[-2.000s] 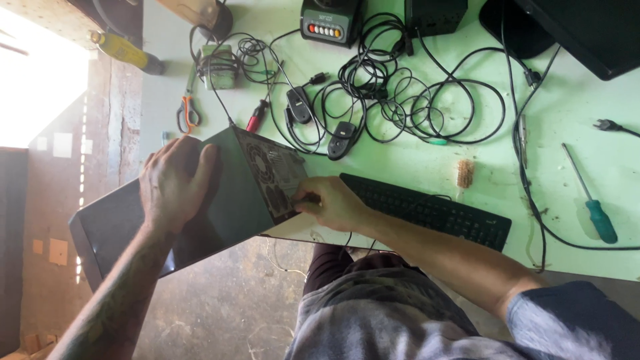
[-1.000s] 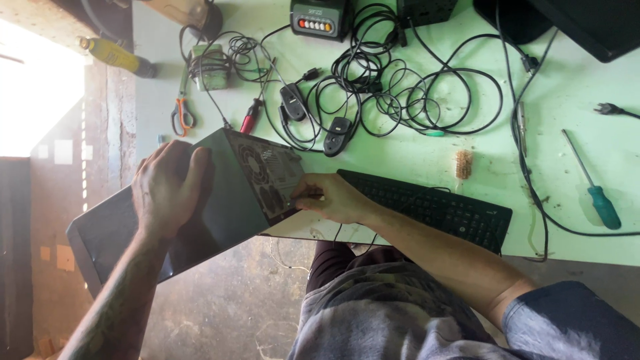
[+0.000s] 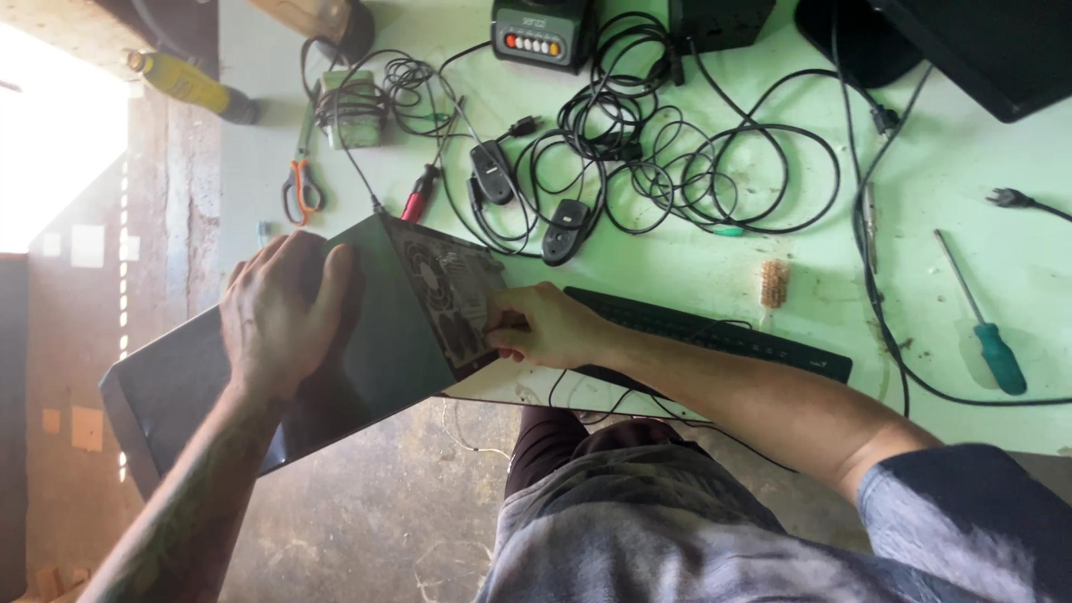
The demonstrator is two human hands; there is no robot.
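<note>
A black desktop computer case [image 3: 368, 310] lies tilted across the left end of the green table, its far-left part past the table edge. My left hand [image 3: 280, 310] rests flat on its dark side panel, fingers over the upper edge. The metal rear panel [image 3: 452, 293], with a round fan grille and ports, faces right. My right hand [image 3: 544, 327] is at the lower right of that panel, thumb and fingers pinched together; whatever is between them is hidden. A black keyboard [image 3: 712, 335] lies partly under my right forearm.
Tangled black cables [image 3: 620, 126] and two computer mice, one [image 3: 565, 232] near the rear panel, cover the table's middle. A red-handled tool [image 3: 419, 194] and orange scissors [image 3: 302, 191] lie beyond the case. A brush [image 3: 774, 285] and a teal screwdriver [image 3: 998, 356] are at right.
</note>
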